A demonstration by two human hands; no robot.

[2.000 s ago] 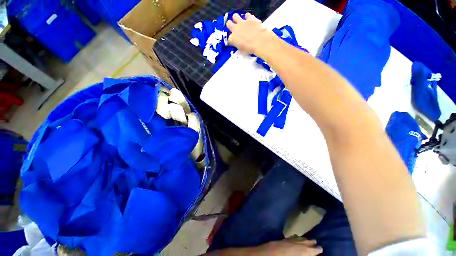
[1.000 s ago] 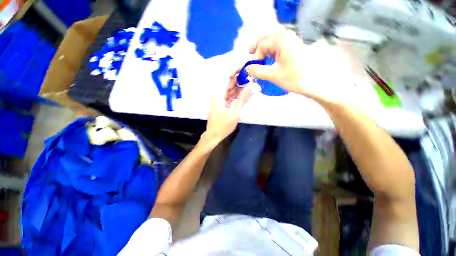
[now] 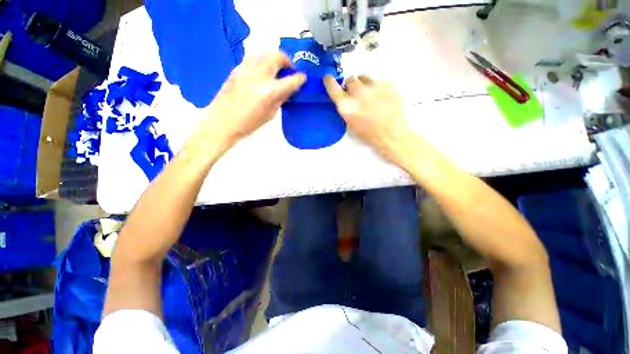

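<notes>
A blue logo panel (image 3: 304,61) with small white lettering lies at the sewing machine's needle area, over a blue backing panel (image 3: 314,128) whose rounded end points towards me. My left hand (image 3: 259,93) is at the left edge of the logo panel, its thumb and fingers pinching the cloth. My right hand (image 3: 366,107) is at its right edge, with fingertips on the cloth. The presser foot and needle (image 3: 331,45) are just beyond the logo panel; their exact contact with it cannot be made out.
Stacked blue panels (image 3: 197,52) lie left of the machine. Blue tabs (image 3: 150,146) are heaped at the table's left edge, by an open cardboard box (image 3: 55,138). Red-handled snips (image 3: 508,84) lie on a green pad (image 3: 517,107) at right. A tub of blue pieces (image 3: 79,276) stands lower left.
The view has shifted towards the machine. Both hands have moved from handling a small blue piece near the table's front edge to the logo panel by the needle, which now lies flat.
</notes>
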